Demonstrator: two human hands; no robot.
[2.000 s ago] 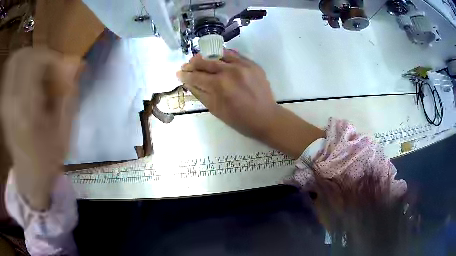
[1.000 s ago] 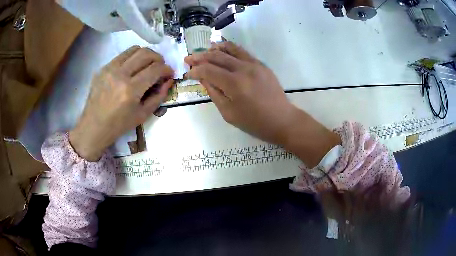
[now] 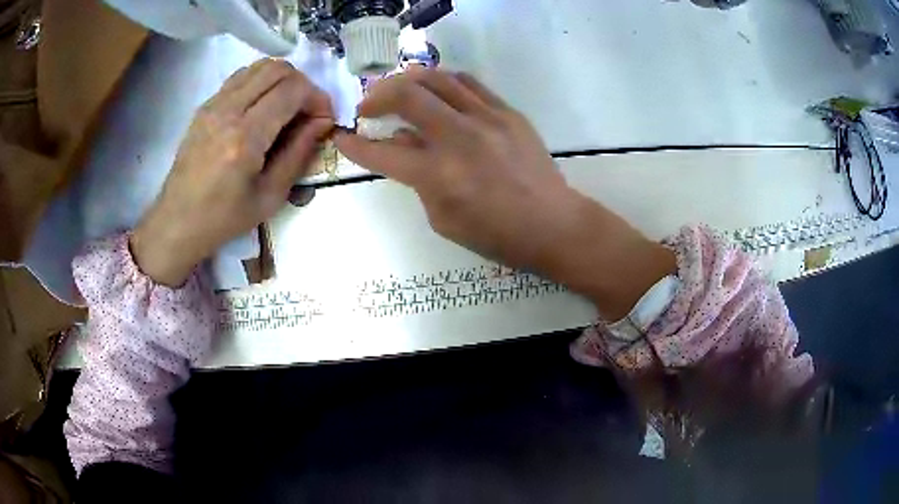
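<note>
The bag panel (image 3: 113,162) lies white side up on the left of the table, partly under my left hand, with a brown edge showing at its lower corner. My left hand (image 3: 237,157) pinches the panel's edge between thumb and fingertips, just below the sewing machine head (image 3: 212,18). My right hand (image 3: 468,162) is beside it, thumb and fingers apart around the panel's edge; whether the fingertips touch it is hard to tell. The white ribbed tension knob (image 3: 372,44) is just above my fingers. The presser foot and needle are not clearly visible.
Brown bag material (image 3: 94,84) is piled at the left. The white machine table (image 3: 424,320) has a printed ruler scale along its front edge. A black looped cord (image 3: 864,177) and a yellowish-green item (image 3: 838,108) lie at the right.
My left hand has come from the far left to the panel's edge beside my right hand. My right thumb and fingers have spread wider. The machine has shifted up in the view.
</note>
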